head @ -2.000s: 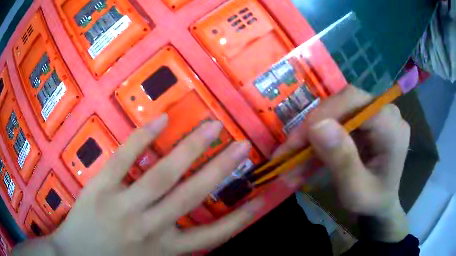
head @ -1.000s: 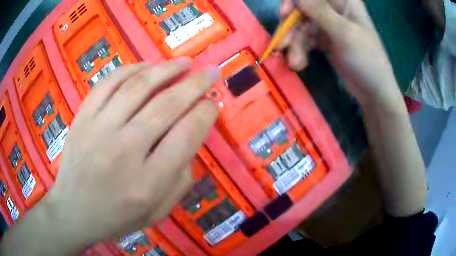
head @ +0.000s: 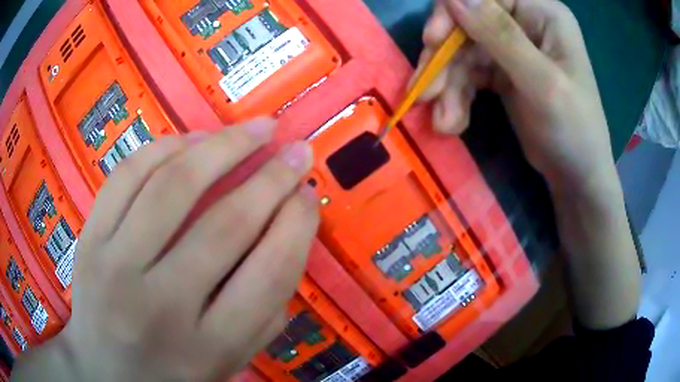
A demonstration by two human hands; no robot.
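Note:
An orange phone housing (head: pixel 380 209) lies in a recess of the pinkish-red foam tray (head: pixel 462 164). A black adhesive pad (head: pixel 358 160) covers its upper end. My right hand (head: pixel 514 67) holds the yellow-orange pointed stick (head: pixel 431 73), its tip touching the pad's upper right corner. My left hand (head: pixel 201 239) is over the tray, fingertips near the housing's upper left edge beside the camera opening; whether they pinch anything cannot be told. Two more black pads (head: pixel 422 349) lie on the tray's near edge. A clear film seems to lie over the housing's right side.
Other orange housings (head: pixel 253 45) with metal slots and white labels sit in the tray to the left and top. The dark green bench (head: pixel 626 45) shows behind my right hand. A pale bundle (head: pixel 662 104) is at the right edge. A dark sleeve (head: pixel 615 343) shows at bottom right.
Two seconds ago the stick was at a pad near the tray's near edge and this housing had bare grille holes. Since one second ago the stick tip has moved from the housing's edge onto the pad.

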